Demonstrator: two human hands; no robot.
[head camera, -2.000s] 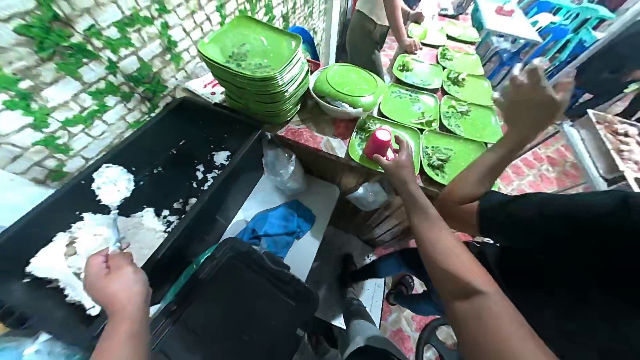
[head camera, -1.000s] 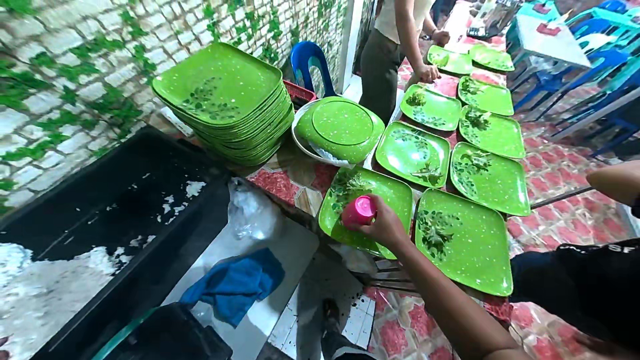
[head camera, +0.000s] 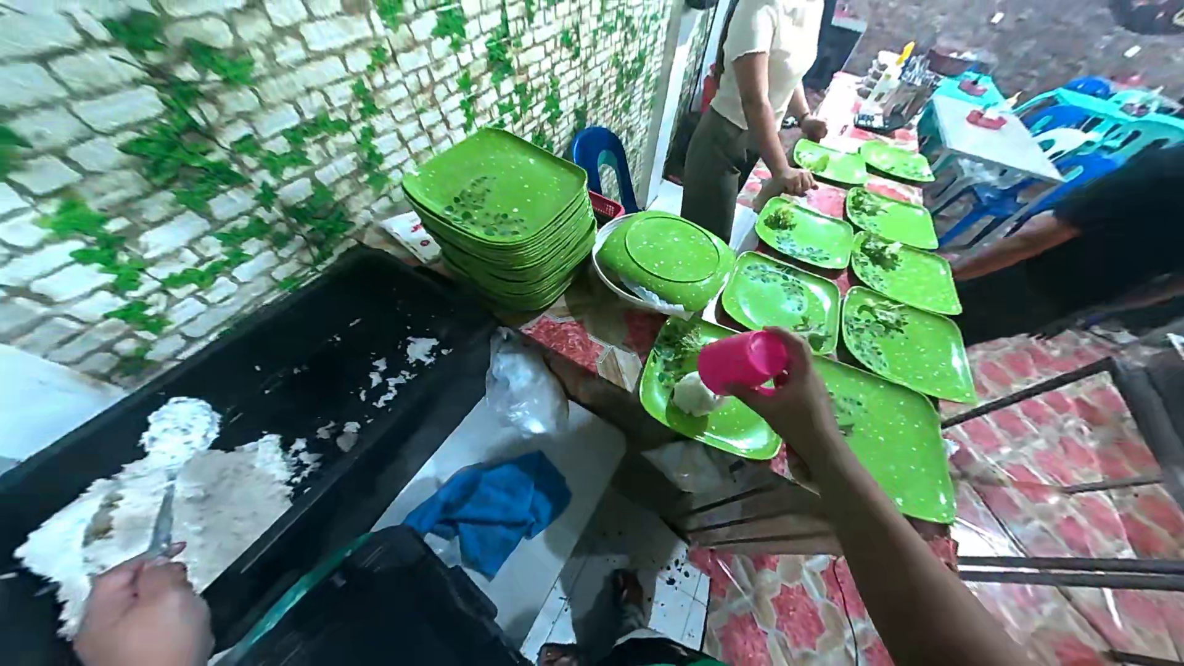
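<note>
My left hand (head camera: 143, 610) grips the handle of a metal serving spoon (head camera: 165, 518), whose bowl is heaped with cooked rice. Around it, white rice (head camera: 231, 495) lies in a long black bin (head camera: 407, 305). My right hand (head camera: 786, 388) holds a pink plastic cup (head camera: 743, 361), tilted, over a green square plate (head camera: 740, 439). Beneath the cup's mouth, a mound of rice (head camera: 694, 395) sits on that plate, with leafy greens (head camera: 680, 340) beside it. Another green plate (head camera: 911, 444) lies partly behind my right forearm.
A tall stack of green plates (head camera: 499, 190) stands by the brick-patterned wall. An upturned green plate (head camera: 671, 254) covers a white bowl. More plates with greens line the table. A person (head camera: 758, 92) stands at its far side, another (head camera: 1091, 240) at right. A blue cloth (head camera: 495, 509) lies below.
A mound of rice now shows on the plate under the cup, where only greens showed before. My left hand and the loaded spoon are back in view. The person at right has moved farther along the table.
</note>
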